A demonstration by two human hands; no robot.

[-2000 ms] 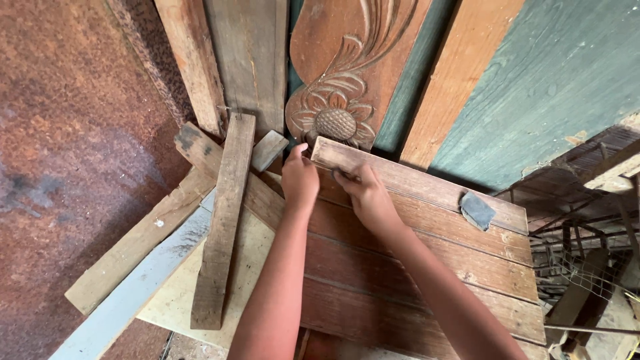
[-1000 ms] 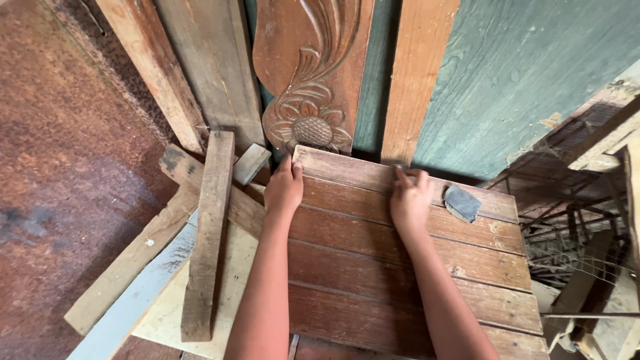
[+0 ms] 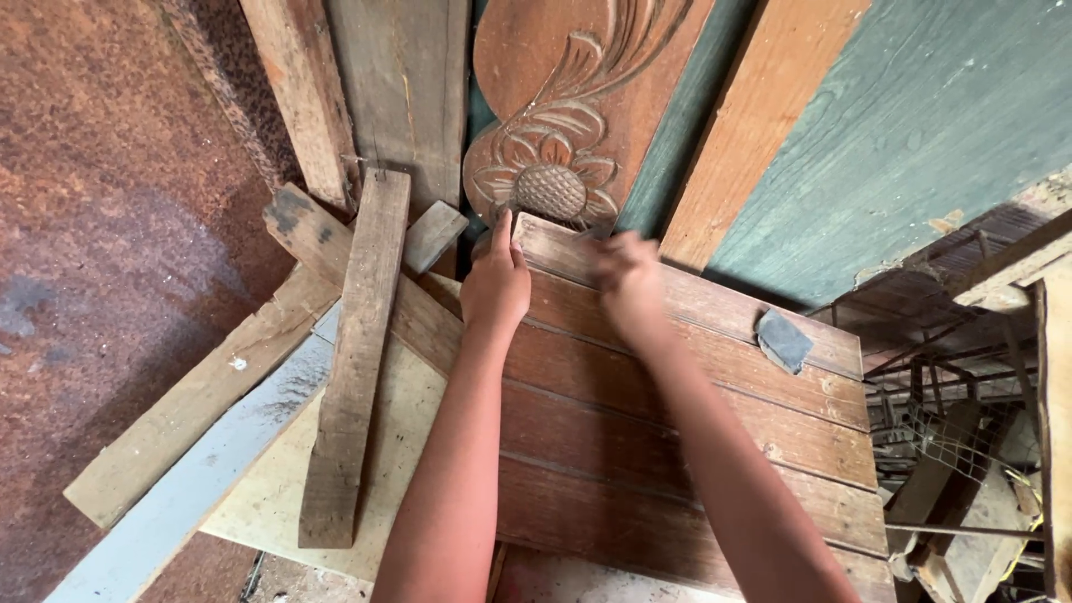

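My left hand (image 3: 496, 289) rests at the upper left corner of a slatted wooden panel (image 3: 586, 419), its index finger pointing up along the corner. Blurred, my right hand (image 3: 626, 280) is over the panel's top slat, fingers curled; whether it holds something small cannot be made out. A dark grey flat piece (image 3: 784, 340), like stone or slate, lies on the panel's right part. Just beyond both hands stands a carved wooden board (image 3: 548, 188) with a flower relief.
Several loose boards, among them a short wooden batten (image 3: 356, 360), lie crossed at left beside a rusty metal sheet (image 3: 109, 193). Green boards (image 3: 904, 142) and an orange-brown plank (image 3: 754, 134) stand behind. Wire mesh (image 3: 955, 444) and scrap wood are at right.
My right hand has moved left along the top slat since one second ago, closer to my left hand. My left hand stays by the panel's corner, its index finger now extended.
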